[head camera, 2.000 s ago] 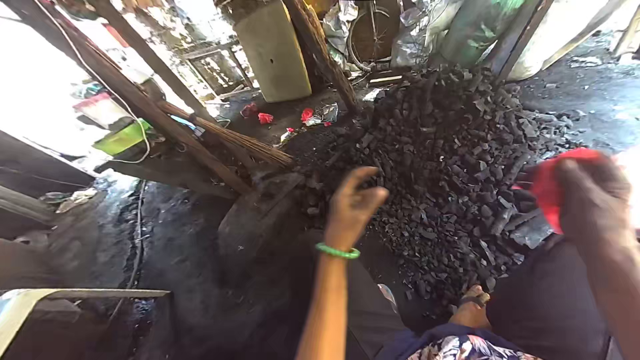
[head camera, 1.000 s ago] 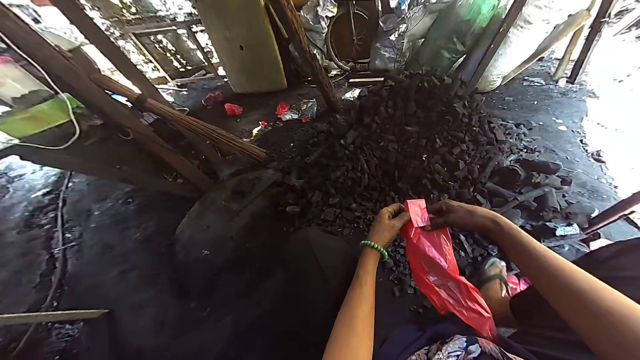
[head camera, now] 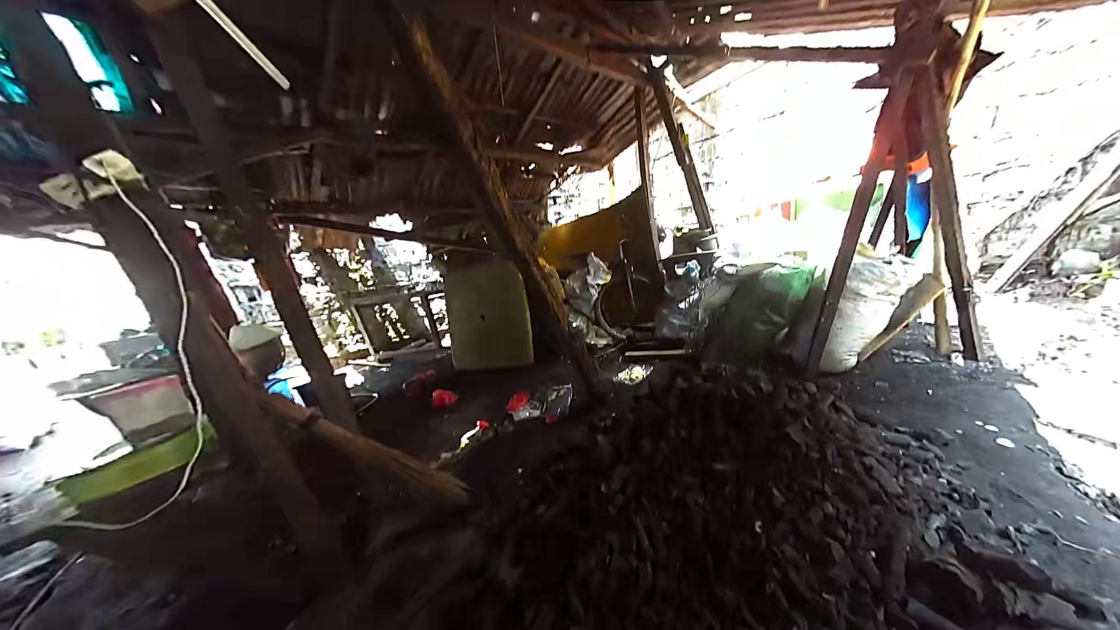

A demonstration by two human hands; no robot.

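Neither my left hand nor my right hand is in the head view now, so what they hold is hidden. A large heap of black charcoal pieces (head camera: 726, 499) fills the lower middle and right. Left of the heap, a stick broom (head camera: 385, 455) leans down against wooden posts. Red plastic scraps (head camera: 444, 399) and a clear plastic wrapper (head camera: 556, 401) lie on the dark ground behind the heap. The red plastic bag from the earlier frames is out of view.
A slanting wooden post (head camera: 507, 227) stands behind the heap. Farther back are a pale plastic container (head camera: 488, 315), a green sack (head camera: 761, 311) and a white sack (head camera: 862, 306). A white cord (head camera: 185, 350) hangs at left over a green basin (head camera: 131, 468). Wooden legs (head camera: 853, 227) rise at right.
The view has swung upward, showing the roof. Both hands and the red plastic bag they held one second ago have left the frame. Two seconds ago the left hand was empty and apart from the right.
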